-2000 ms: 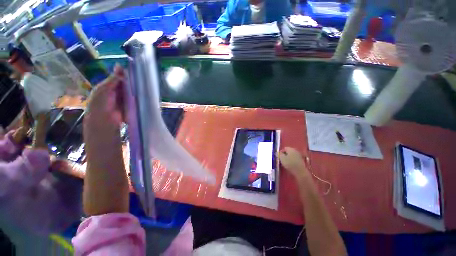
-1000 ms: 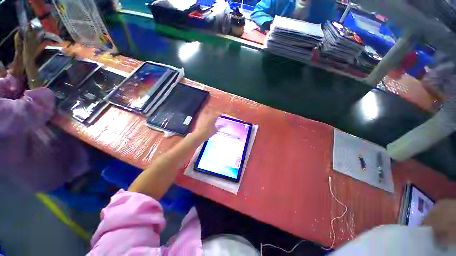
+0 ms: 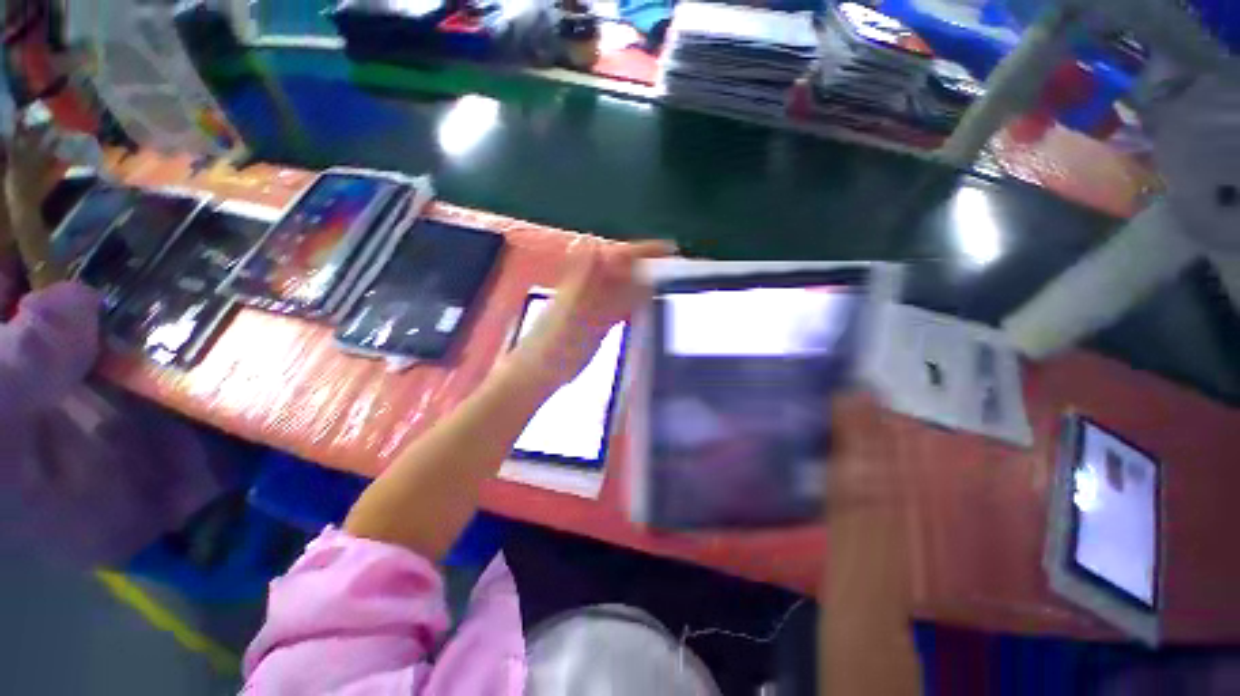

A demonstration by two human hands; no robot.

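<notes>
A tablet (image 3: 741, 456) on its whitish sleeve is blurred in front of me and looks raised off the bench. My left hand (image 3: 598, 288) is at its upper left corner, with the fingertips on the sleeve's edge. My right hand (image 3: 859, 428) is blurred at its right edge; its fingers are not clear. A second tablet with a bright white screen (image 3: 574, 408) lies on a sleeve just left, partly covered by my left hand and forearm. Another lit tablet (image 3: 1118, 514) lies on its sleeve at the right.
Stacked tablets (image 3: 320, 242) and a dark tablet back with a label (image 3: 424, 288) lie left. A neighbour's hand and pink sleeve are far left. A printed sheet (image 3: 959, 381) with small items lies right of centre. The white fan (image 3: 1115, 272) stands right; the green belt (image 3: 612, 170) runs behind.
The blurred tablet has come in at the centre, beside the white-screen one. My right hand has moved from the far right to its edge. My left hand has left the other tablet's screen.
</notes>
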